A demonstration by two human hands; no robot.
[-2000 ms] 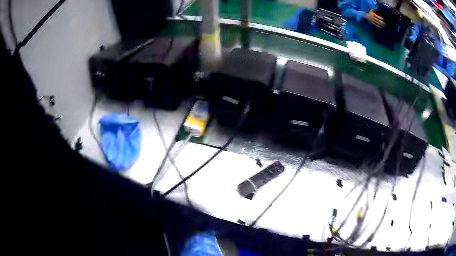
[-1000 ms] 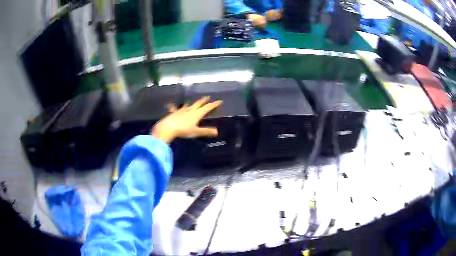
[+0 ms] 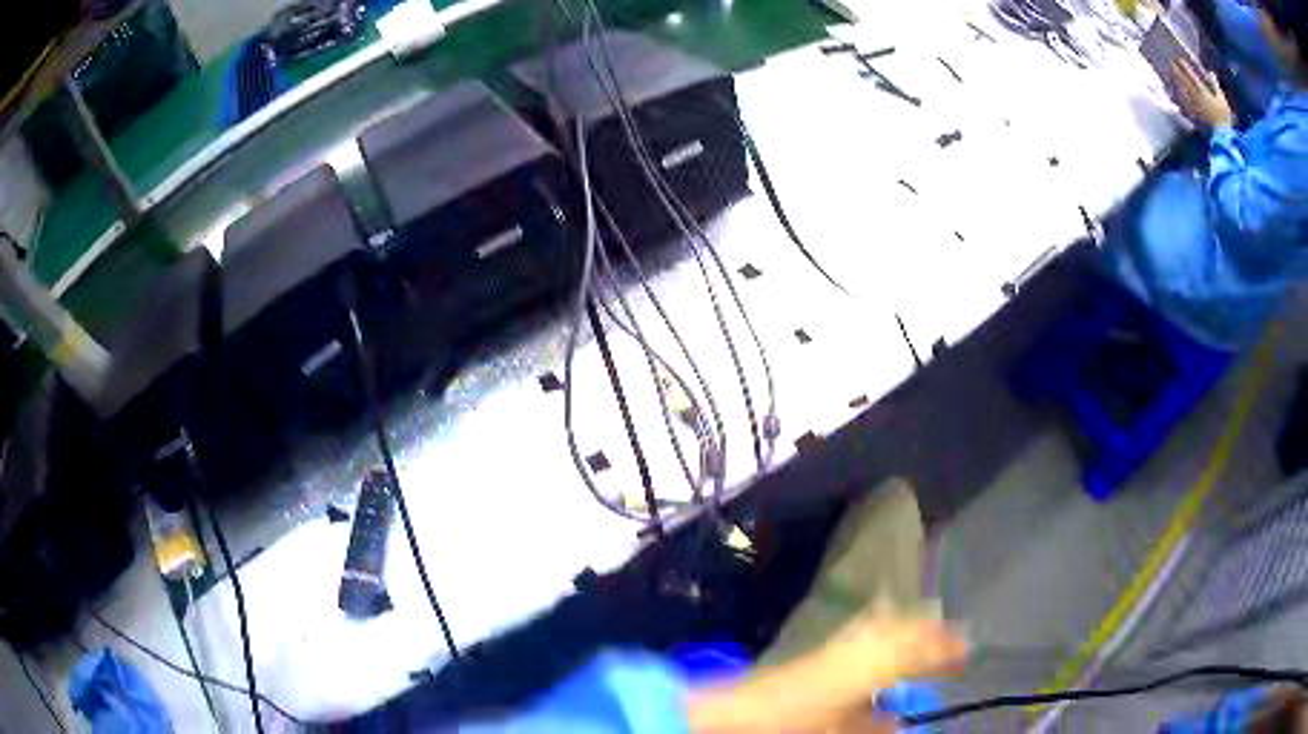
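My left hand (image 3: pixel 832 667) is blurred at the bottom, in a blue sleeve, reaching right past the bench's front edge. A black cord (image 3: pixel 1090 691) runs from near its fingers to the right rim; whether the hand grips it is unclear. A patch of skin beside blue cloth, perhaps my right hand (image 3: pixel 1269 713), is cut off at the bottom right corner. Black speakers (image 3: pixel 466 179) stand in a row on the white padded bench (image 3: pixel 861 215). Grey leads (image 3: pixel 581 330) hang in front of the rightmost speaker (image 3: pixel 631 129) to the bench edge.
A remote control (image 3: pixel 367 545) lies on the bench, left of the leads. A yellow-white item (image 3: pixel 175 542) and crumpled blue thing (image 3: pixel 115 696) are at the lower left. A person in blue (image 3: pixel 1262 172) works at the far right, near a blue stool (image 3: pixel 1119 373). A yellow floor line (image 3: pixel 1191 502) runs behind.
The view has swung right, showing more bench, the neighbour and the stool. My left hand, earlier spread over the speakers, is now low beyond the front edge. The black cord at the right has appeared.
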